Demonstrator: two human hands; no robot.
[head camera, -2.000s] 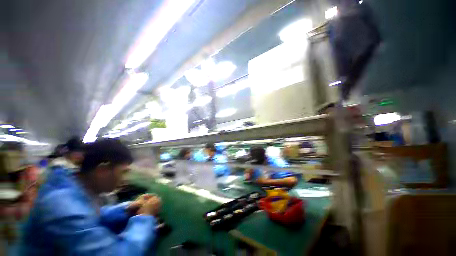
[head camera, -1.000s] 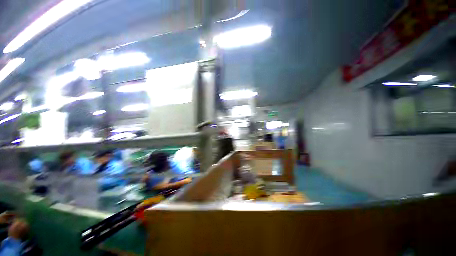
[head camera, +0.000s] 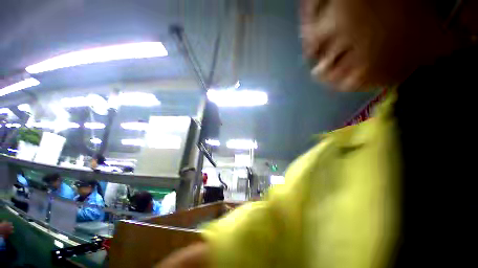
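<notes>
Neither of my hands is in view. A person in a yellow-green smock (head camera: 314, 204) stands very close at the right, blurred and cut off by the frame. That person's hand (head camera: 186, 257) is low at the bottom edge, over a brown box or panel (head camera: 149, 243); what it touches cannot be told. A black strip-like tray (head camera: 78, 250) lies on the green bench (head camera: 31, 238) at the lower left, with a bit of a red thing (head camera: 107, 244) at its right end.
Another person's hand (head camera: 6, 229) shows at the left edge. Workers in blue (head camera: 91, 205) sit behind grey panels (head camera: 63, 213). A rail (head camera: 126, 179) and a post (head camera: 191, 172) stand behind the bench. A white board (head camera: 163, 144) is above the rail.
The view has swung right from the bench and the worker in blue. The person in yellow-green has come into view at the right, hiding the aisle and wall. The brown box now hides most of the red thing.
</notes>
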